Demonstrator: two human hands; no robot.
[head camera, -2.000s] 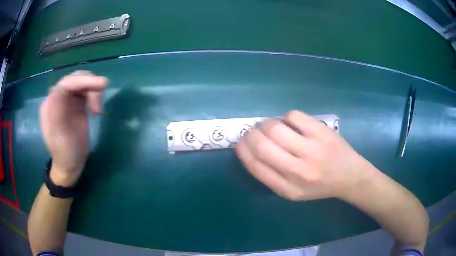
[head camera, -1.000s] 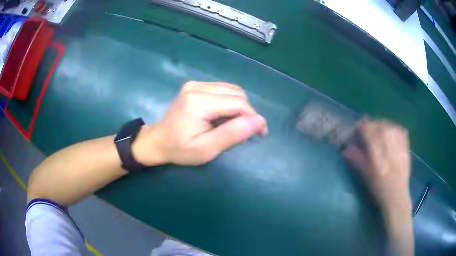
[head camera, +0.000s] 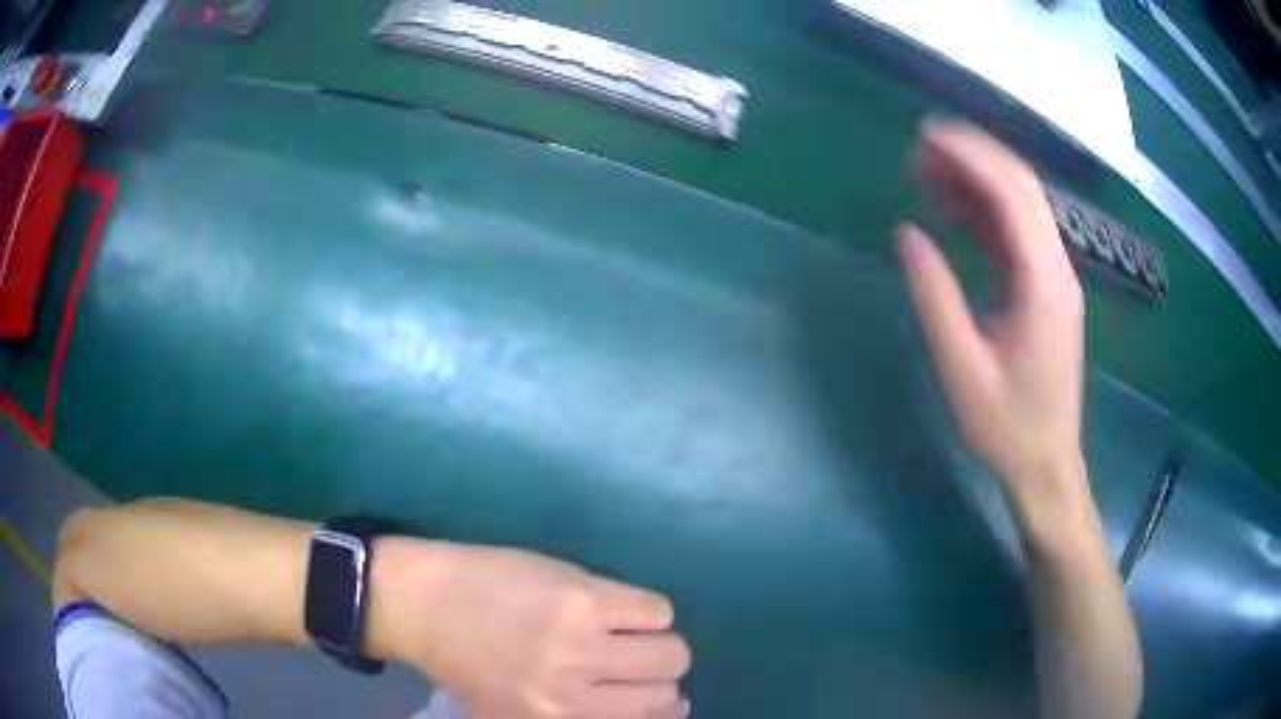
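Note:
A grey six-hole bar (head camera: 1113, 247) with round recesses lies on the green surface beyond the mat, at the upper right. My right hand (head camera: 1004, 295) is raised beside it, fingers apart and curved, and hides the bar's left part; the hand holds nothing visible. My left hand (head camera: 562, 639) is at the near edge of the mat, back up, fingers curled, with a dark watch on the wrist. Its fingertips are hidden, so I cannot tell if it holds anything. A pale-grey bar (head camera: 569, 63) lies other face up at the top.
Thin tweezers (head camera: 1149, 520) lie at the right of the green mat (head camera: 492, 351). A red bin (head camera: 31, 211) stands at the far left by red marking lines. A large white sheet or board (head camera: 1033, 63) lies at the upper right. A small reddish item sits at the top left.
The six-hole bar has moved from the mat to the far green surface, and my right hand has let go of it and opened. My left hand has drawn back to the near edge.

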